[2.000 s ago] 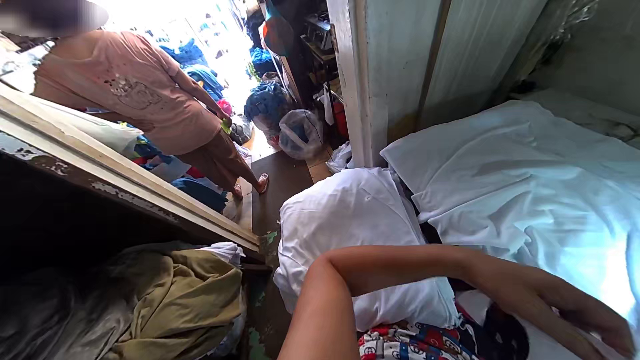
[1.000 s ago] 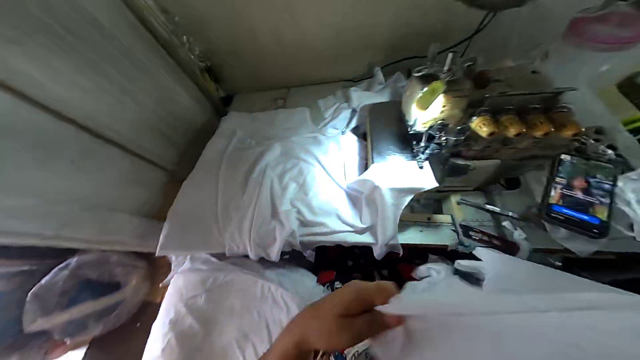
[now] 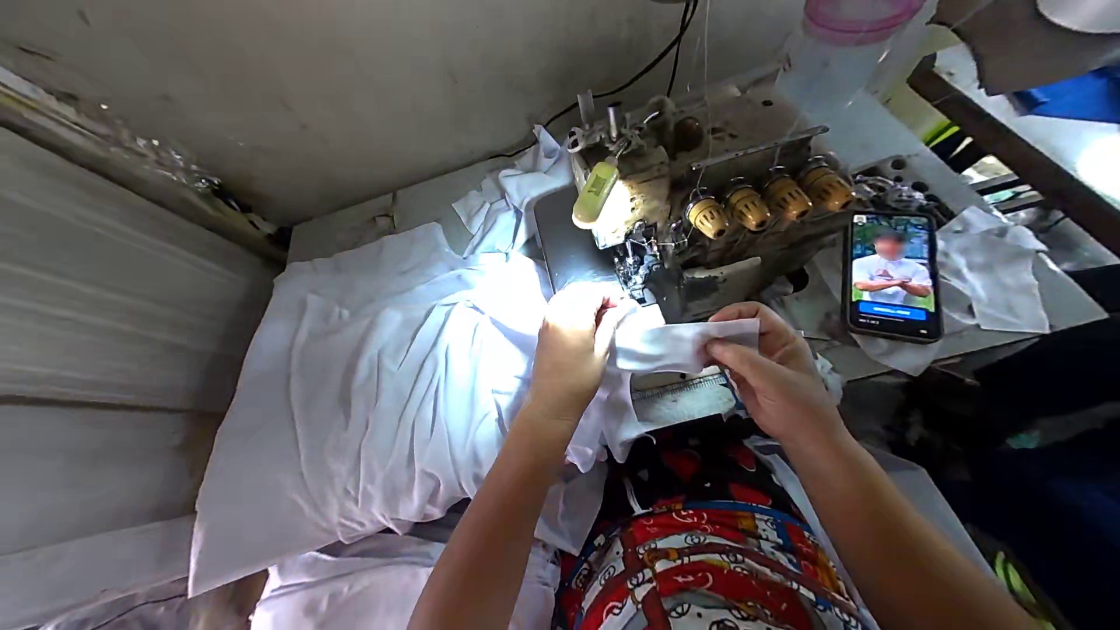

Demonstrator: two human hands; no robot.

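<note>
My left hand point(image 3: 573, 346) pinches one end of a narrow white fabric strip point(image 3: 661, 347) just in front of the needle area of an overlock sewing machine point(image 3: 643, 210). The strip's other end is between the thumb and fingers of my right hand point(image 3: 770, 367). Bright light from a small lamp point(image 3: 597, 194) on the machine washes out part of my left hand. A large heap of white fabric point(image 3: 376, 394) covers the table on the left, beside the machine's dark plate point(image 3: 573, 241). Several yellow tension knobs point(image 3: 748, 206) line the machine's front.
A smartphone point(image 3: 892, 276) with a lit screen lies right of the machine, near white scraps point(image 3: 993, 267). Behind stands a clear plastic container with a pink rim point(image 3: 862, 22). A wall point(image 3: 306, 87) bounds the back, with a black cable point(image 3: 647, 66) running down it. More white cloth point(image 3: 367, 586) hangs below the table edge.
The view has swung from the doorway and another person to the sewing machine. Both hands now hold a narrow strip near the needle area; one second ago, one hand was at white fabric by the table's front edge.
</note>
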